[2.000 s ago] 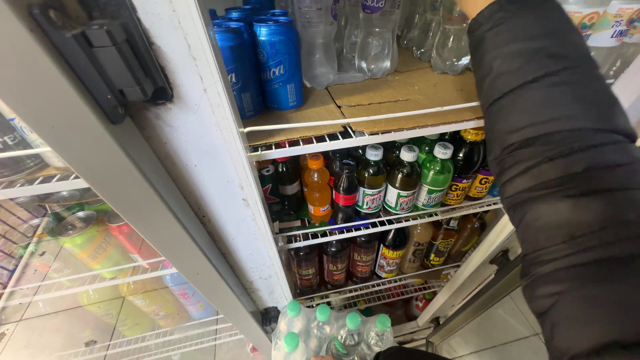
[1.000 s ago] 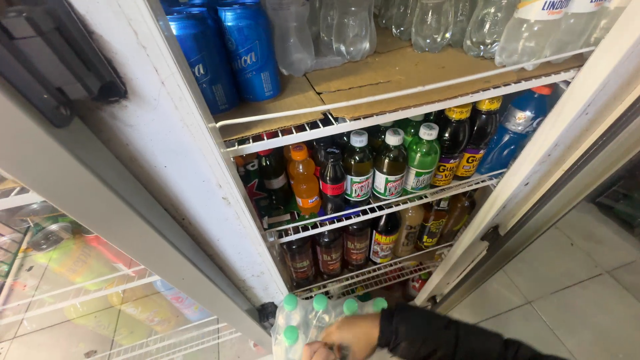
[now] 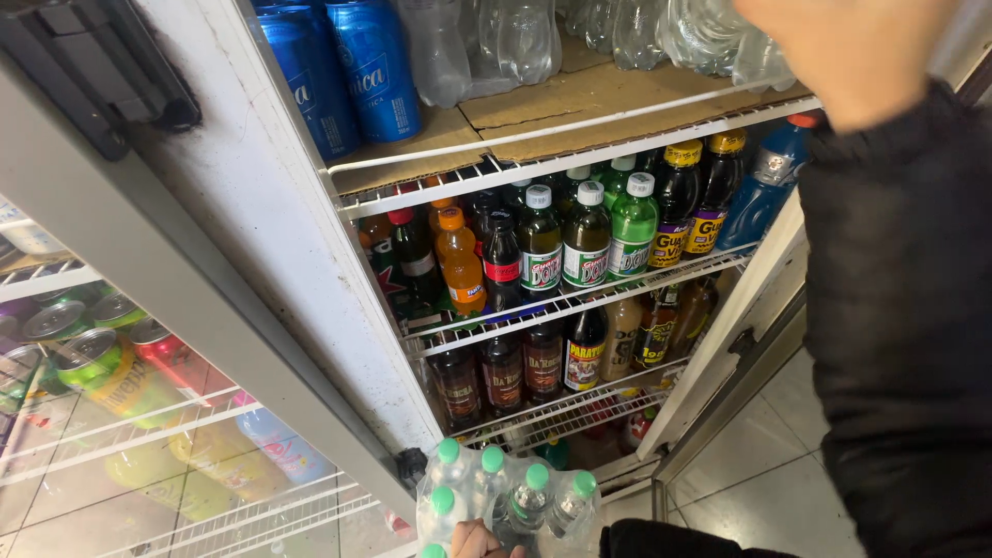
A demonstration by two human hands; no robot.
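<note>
At the bottom, my left hand [image 3: 482,541] is at a plastic-wrapped pack of clear bottles with green caps [image 3: 535,496], its fingers curled on the wrap; the frame edge cuts off part of this hand. My right hand [image 3: 852,58], blurred and partly out of frame, is raised at the upper right, beside clear plastic bottles [image 3: 763,62] on the top visible shelf. Whether it holds one is hidden. Cardboard [image 3: 573,108] lines that shelf, and more clear bottles [image 3: 527,43] stand on it beside blue cans [image 3: 376,74].
Wire shelves below hold soda bottles [image 3: 587,240] and dark glass bottles [image 3: 504,376]. A white upright [image 3: 310,232] and a grey door frame [image 3: 194,294] run along the left, with cans [image 3: 89,356] behind glass. At right are the cooler's edge [image 3: 728,333] and tiled floor [image 3: 752,449].
My right arm, raised two seconds ago and not in view one second ago, is again raised at the upper right. My left hand shows less than the hand at the pack one second ago.
</note>
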